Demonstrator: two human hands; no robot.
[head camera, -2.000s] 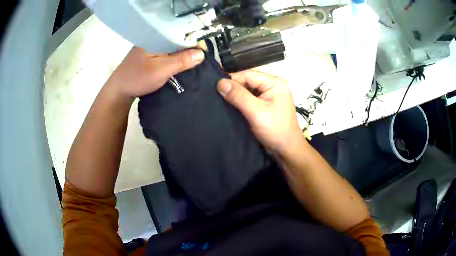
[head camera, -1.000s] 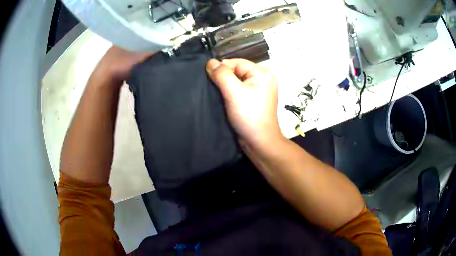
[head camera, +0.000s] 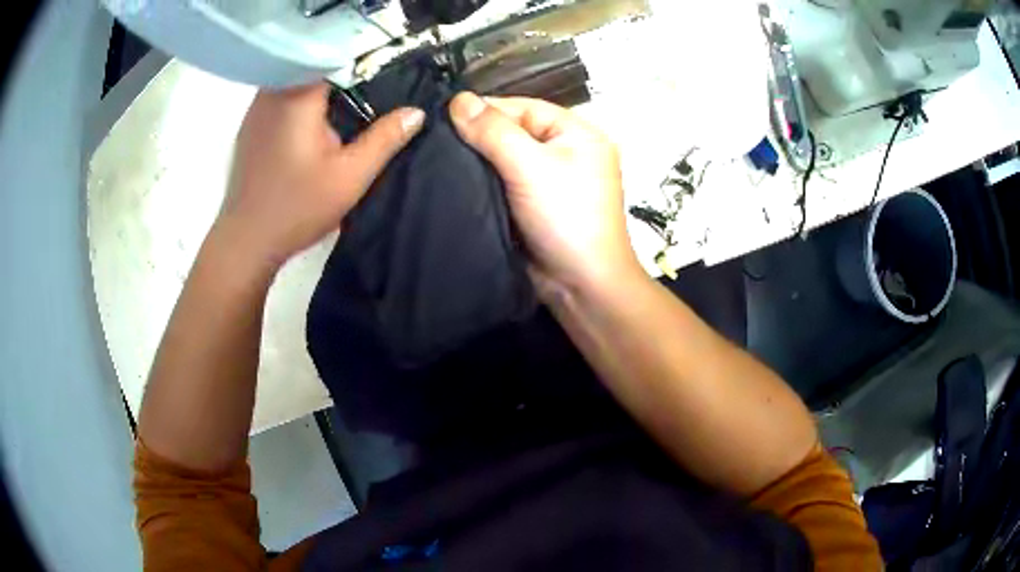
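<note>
A dark fabric workpiece (head camera: 436, 257) hangs from the needle area of a white sewing machine (head camera: 241, 50) down over the table edge towards my lap. Its top edge lies at the small metal needle parts (head camera: 445, 62). My left hand (head camera: 302, 168) grips its upper left side, thumb on top, fingers partly hidden under the cloth. A short silvery zipper piece (head camera: 356, 103) shows beside this hand. My right hand (head camera: 554, 173) pinches the upper right edge between thumb and forefinger, close to the needle area. The lower cloth blends into my dark apron.
A dark ribbed metal block (head camera: 531, 76) sits right of the needle. Thread scraps (head camera: 671, 207), a small blue piece (head camera: 764, 155) and a slim tool (head camera: 790, 106) lie on the white table (head camera: 168, 212). A pale, dark-lined bin (head camera: 948, 263) stands at right.
My left hand has come back over the cloth with its thumb on top. The cloth is now folded and bunched rather than flat, and both hands are nearer the needle.
</note>
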